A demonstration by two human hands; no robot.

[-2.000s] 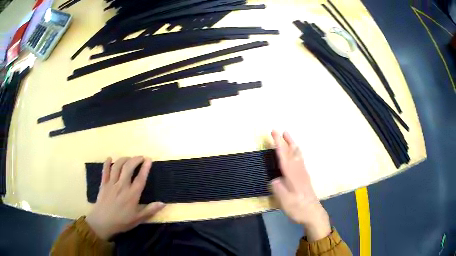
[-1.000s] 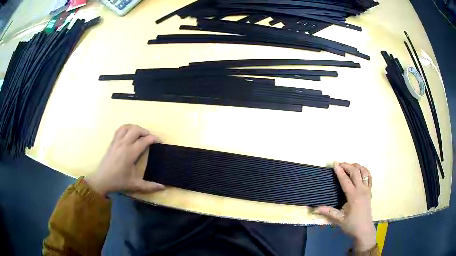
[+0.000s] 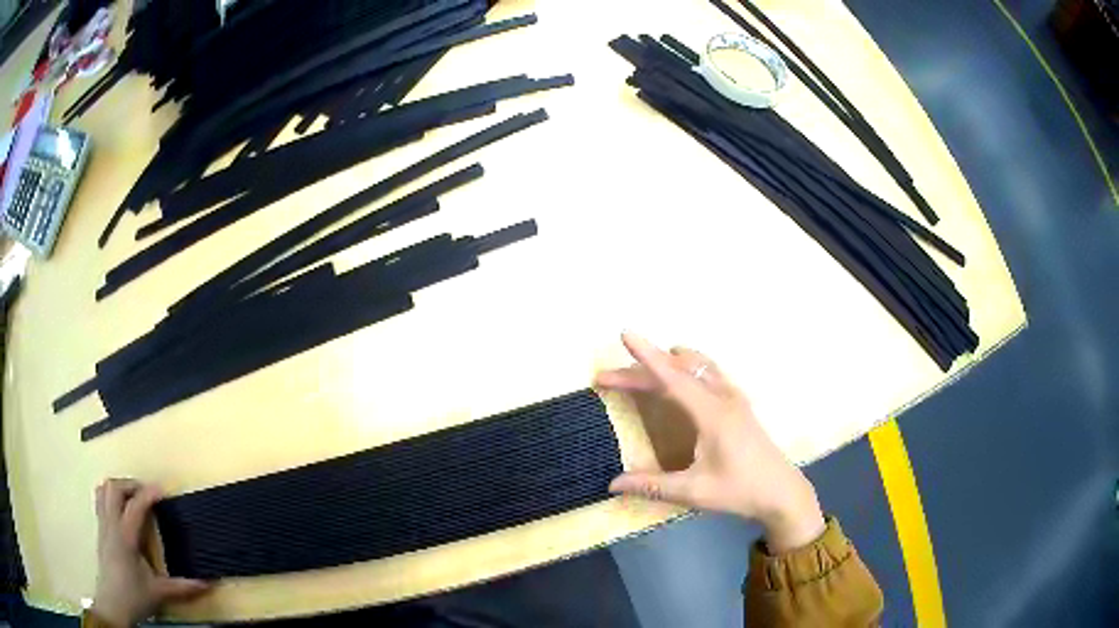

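An aligned batch of thin black strips (image 3: pixel 393 491) lies flat near the table's near edge, its ends fairly even. My left hand (image 3: pixel 133 558) is at its left end, fingers and thumb around the end corners. My right hand (image 3: pixel 706 442) is at the right end, thumb and fingers spread apart, fingertips at the two corners and the palm off the end. A loose working group of strips (image 3: pixel 270 325) with stepped ends lies beyond the batch.
The main pile of strips (image 3: pixel 295 61) lies at the far left. A slanted right-hand bundle (image 3: pixel 810 202) has a tape roll (image 3: pixel 744 70) at its top. Separate thin strips (image 3: pixel 847 111) lie outside it. A calculator (image 3: pixel 47 190) is at the left edge.
The view has turned and shifted. My right hand has opened from its hold on the strips' right end, which now shows uncovered. My left hand stays at the left end.
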